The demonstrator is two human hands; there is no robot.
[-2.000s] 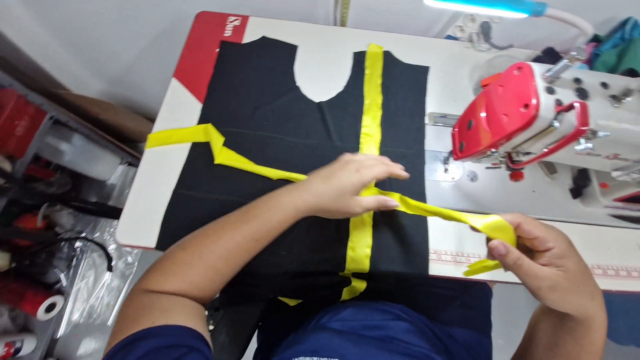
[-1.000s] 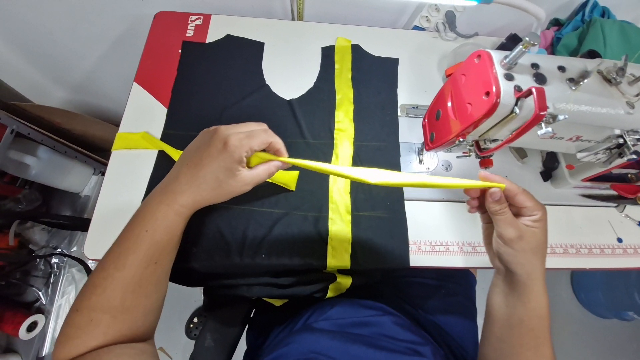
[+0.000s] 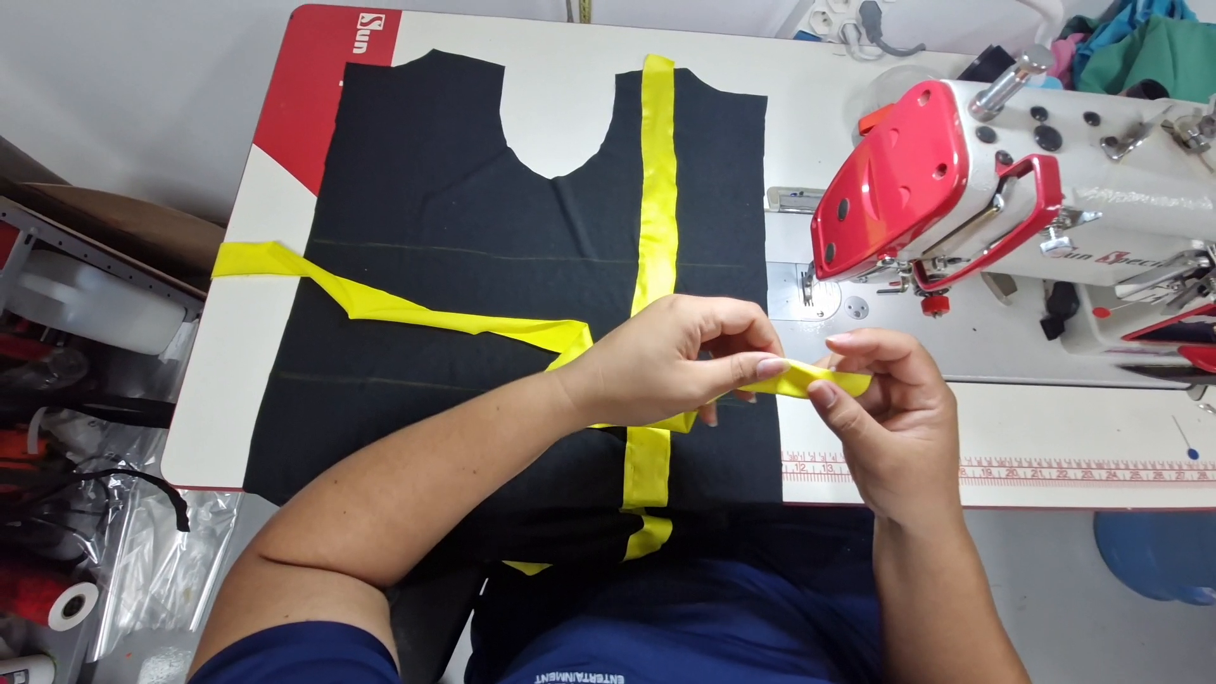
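Note:
A black fabric garment panel [image 3: 456, 199] with a curved neckline lies flat on the sewing table. One yellow fabric strip [image 3: 658, 190] runs down its right part and hangs over the front edge. Another yellow strip [image 3: 427, 316] crosses the panel from beyond its left edge toward my hands. My left hand [image 3: 689, 356] pinches this second strip between thumb and fingers, above the panel. Close beside it, my right hand [image 3: 883, 408] holds the strip's end between thumb and fingers, just off the panel's right edge. Faint chalk lines cross the panel.
A red and white sewing machine [image 3: 893, 180] stands at the right, its needle area close to the panel. A printed ruler [image 3: 1073, 468] runs along the table's front edge. Coloured cloths [image 3: 1149, 57] lie at the back right. A thread cone [image 3: 71, 606] and plastic bags are at the left.
My hands were far apart with the strip stretched between them one second ago; now they are close together at its end. My left hand has moved right along the panel.

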